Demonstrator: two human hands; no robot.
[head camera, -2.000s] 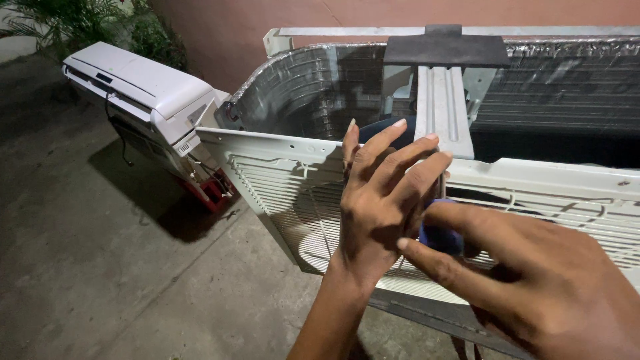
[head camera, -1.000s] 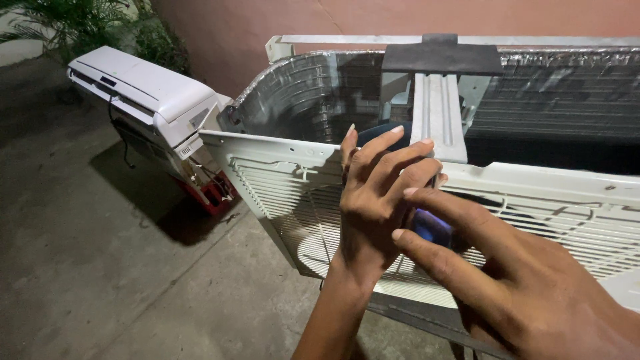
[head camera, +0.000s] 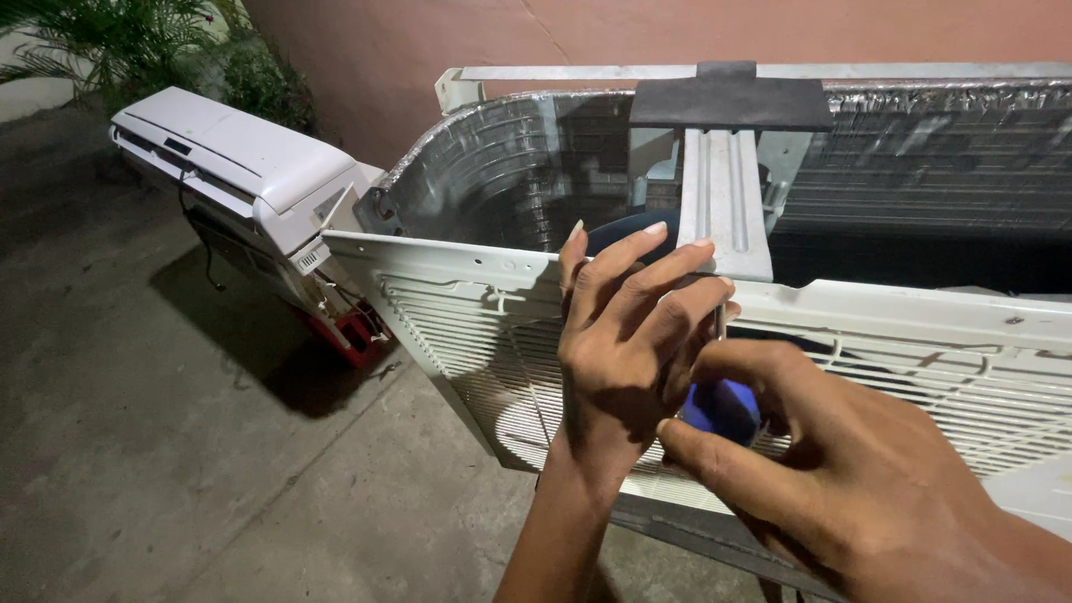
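My right hand (head camera: 821, 469) grips the blue handle of a screwdriver (head camera: 722, 410), its thin shaft pointing up toward the front panel's top edge. My left hand (head camera: 636, 343) is beside the shaft, fingers spread at the panel's top edge; its thumb is hidden, and whether it holds anything cannot be told. Both hands are in front of the white grille panel (head camera: 477, 335) of an open air-conditioner outdoor unit. Just above the left fingers, a ribbed metal bracket (head camera: 727, 201) runs back to a black pad (head camera: 729, 105). A dark round fan part (head camera: 632, 230) shows behind the fingers.
Finned condenser coil (head camera: 494, 176) curves round the unit's back and left side, near a pink wall (head camera: 586, 33). At left, a white indoor air-conditioner unit (head camera: 251, 151) leans over a red support (head camera: 356, 339) on the concrete floor (head camera: 209, 486). A cable hangs from it. Plants stand behind.
My right fingers have shifted around the blue handle, which shows at differing angles. My left hand stays at the panel's top edge.
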